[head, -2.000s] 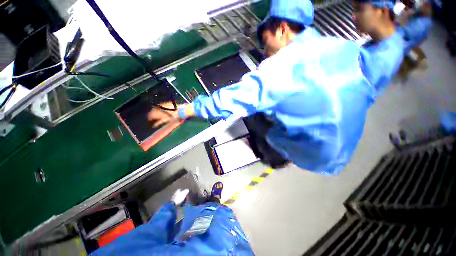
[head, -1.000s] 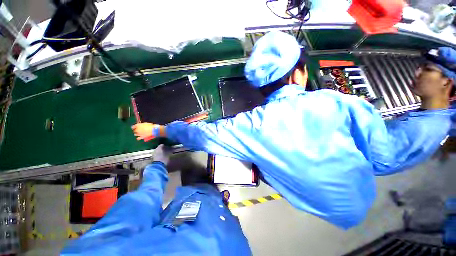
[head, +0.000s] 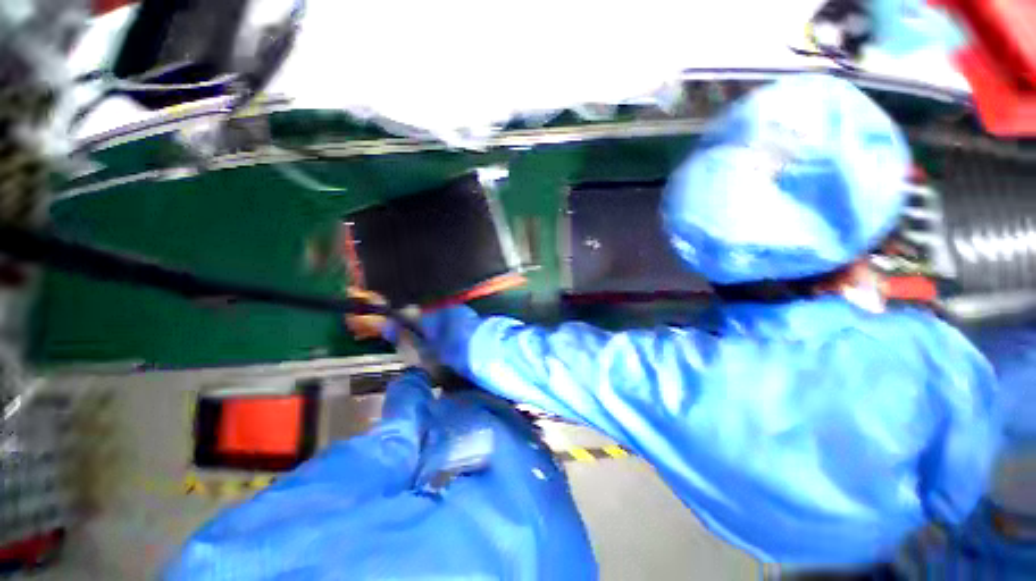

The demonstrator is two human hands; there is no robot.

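Note:
A black metal enclosure tray (head: pixel 432 244) with a silver right edge lies slightly turned on the green carrier line (head: pixel 170 284). A red-orange sheet (head: pixel 494 288) shows under its near and left edges. Another person's hand (head: pixel 366 314) is at its near left corner. My left hand (head: pixel 416 350) is small, blurred and partly hidden by the cable and the other person's sleeve, just below the near left side of the tray; its fingers cannot be made out. My right hand is not in view.
A person in a blue cap and smock (head: pixel 727 397) leans over the line from the right. A second enclosure (head: pixel 625 238) lies beside the first. A black cable (head: pixel 193 284) crosses the left. A black tote with a red-orange sheet (head: pixel 261 426) stands below.
The view has swung, and the other person now appears larger and closer. My left arm has come up from low near the floor to the line's near edge. The other person's hand moved to the tray's near left corner.

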